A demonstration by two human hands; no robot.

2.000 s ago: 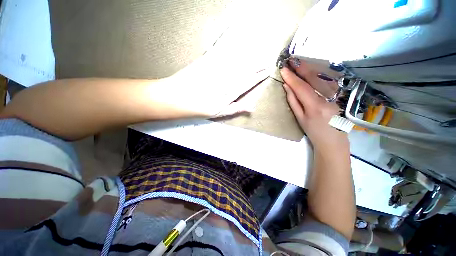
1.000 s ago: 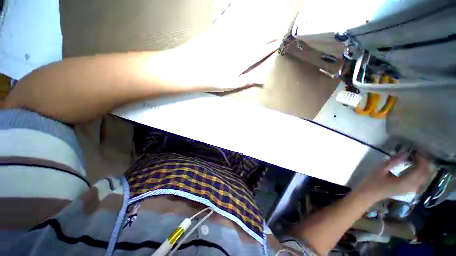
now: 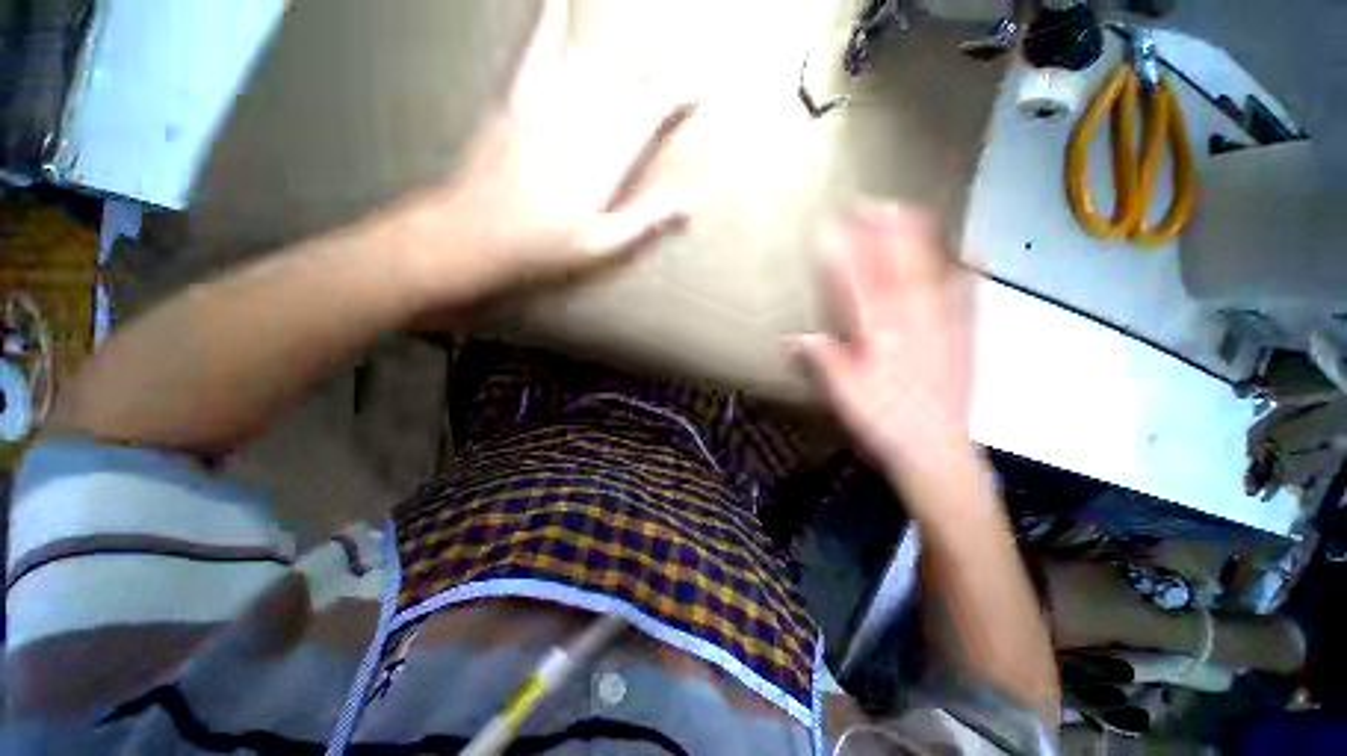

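The large khaki garment panel (image 3: pixel 724 281) lies over the table in front of me, washed out by glare in its upper middle. A small dark angled mark (image 3: pixel 816 92) shows on it below the shiny metal needle area (image 3: pixel 872 33) at the top edge. My left hand (image 3: pixel 569 185) is on the panel's left part, fingers apart, blurred and partly bleached by glare. My right hand (image 3: pixel 894 318) is flat over the panel's right part, blurred, fingers apart. Neither hand grips anything that I can see.
Scissors with yellow-orange handles (image 3: pixel 1132 163) lie on the machine bed at the right, beside a white ribbed knob (image 3: pixel 1046 95). The white table edge (image 3: pixel 1123 406) runs below them. Khaki bundled pieces (image 3: pixel 1167 628) are at the lower right. A white sheet (image 3: pixel 155 96) is at the upper left.
My right hand has come back from the table's right edge onto the panel. The panel now reaches over the table's front edge. The view has shifted, showing the scissors fully.
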